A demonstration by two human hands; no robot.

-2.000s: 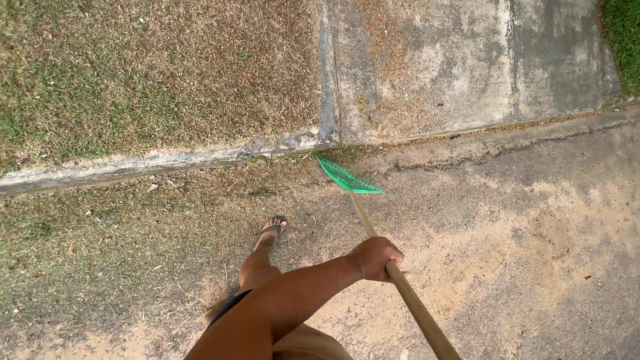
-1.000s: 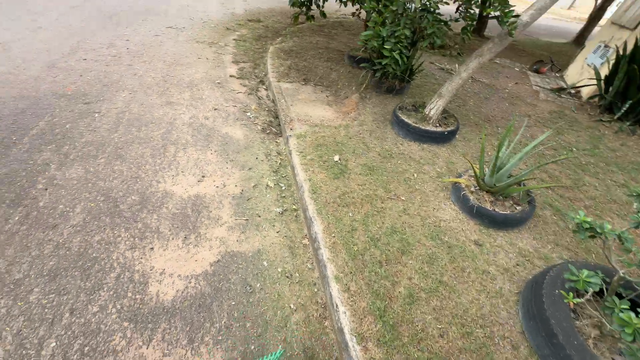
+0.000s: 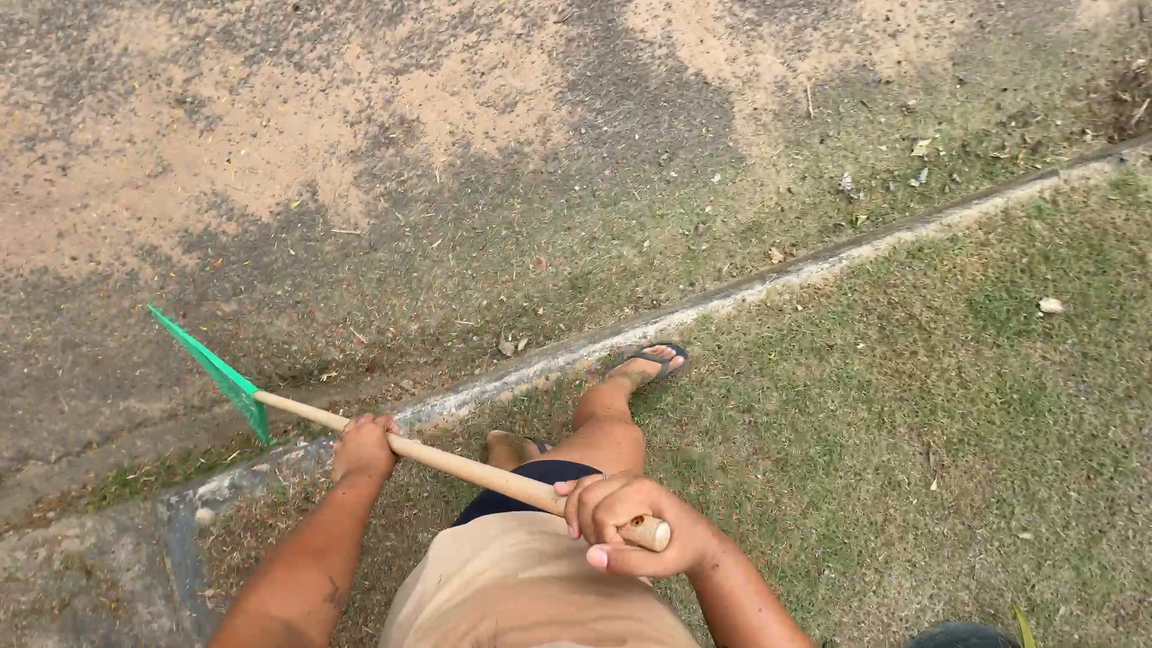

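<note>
A rake with a green head (image 3: 220,376) and a long wooden handle (image 3: 477,472) runs across the front of my body. My left hand (image 3: 364,448) grips the handle a short way behind the head. Near the handle's butt end, my right hand (image 3: 630,525) is closed around the wood, and the tip sticks out past my fingers. The green head is seen nearly edge-on over the asphalt beside the concrete curb; whether it touches the ground I cannot tell.
A concrete curb (image 3: 765,286) runs diagonally between the sandy asphalt (image 3: 270,135) and the grass (image 3: 900,405). My sandalled foot (image 3: 652,362) is on the grass side. Dry leaves (image 3: 846,183) lie along the curb. A concrete slab (image 3: 81,585) is at lower left, a dark rounded rim (image 3: 959,635) at bottom right.
The view has swung widely, from the street and tire planters down to my body. Two seconds ago one hand was visible on the handle; now both hands show on it.
</note>
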